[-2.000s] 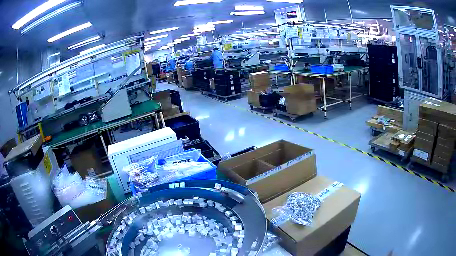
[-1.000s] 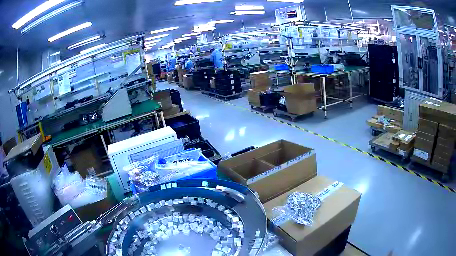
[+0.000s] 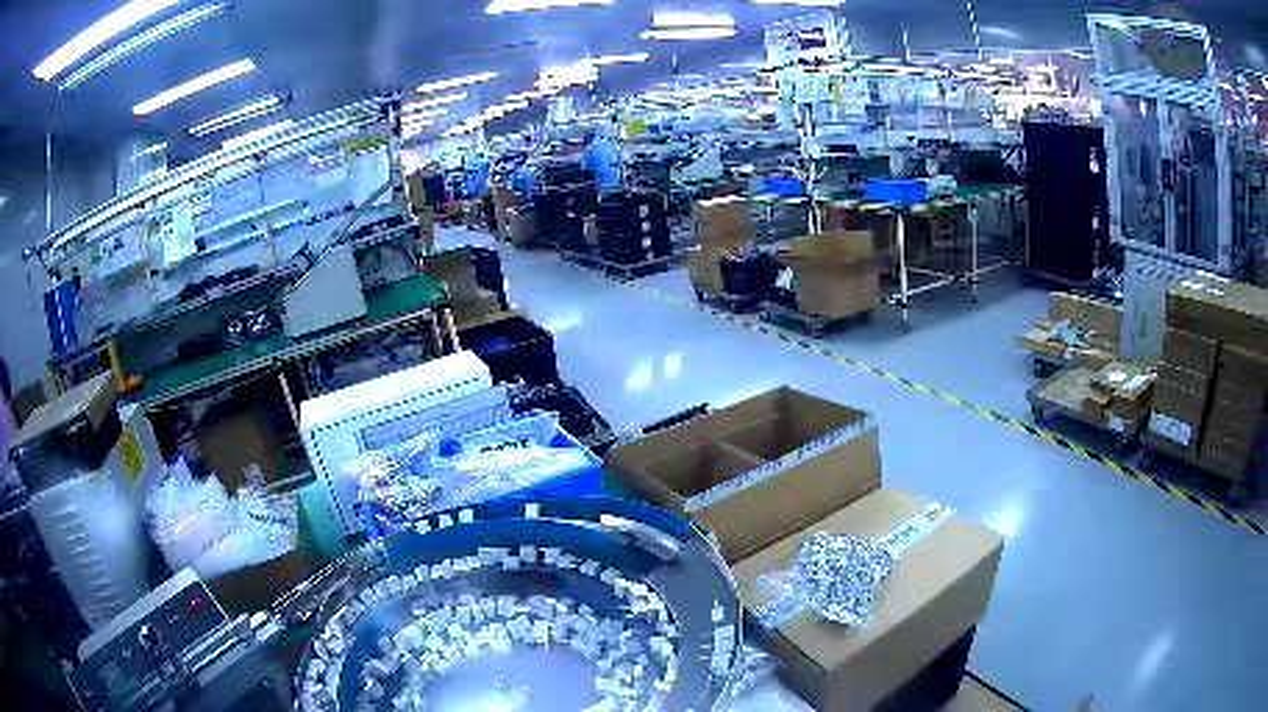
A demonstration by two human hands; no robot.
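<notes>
Neither of my hands shows clearly; only a tiny skin-toned spot sits at the bottom edge right of centre, too small to tell. The round metal vibratory feeder bowl (image 3: 716,612) is nearest in front of me, cut off by the bottom edge. Small white block parts (image 3: 480,607) lie loose in it and along its spiral track. A clear plastic bag of parts (image 3: 841,576) lies on the closed cardboard carton (image 3: 935,591) to the right of the bowl.
An open divided carton (image 3: 807,476) stands behind the closed one. A blue bin (image 3: 567,476) with clear bags is behind the bowl. A control box (image 3: 156,637) is at the left. Yellow-black floor tape (image 3: 960,408) crosses the aisle. Stacked cartons (image 3: 1199,390) stand at the far right.
White parts have shifted along the bowl's track and in its middle. The bag, cartons and bin have not visibly moved.
</notes>
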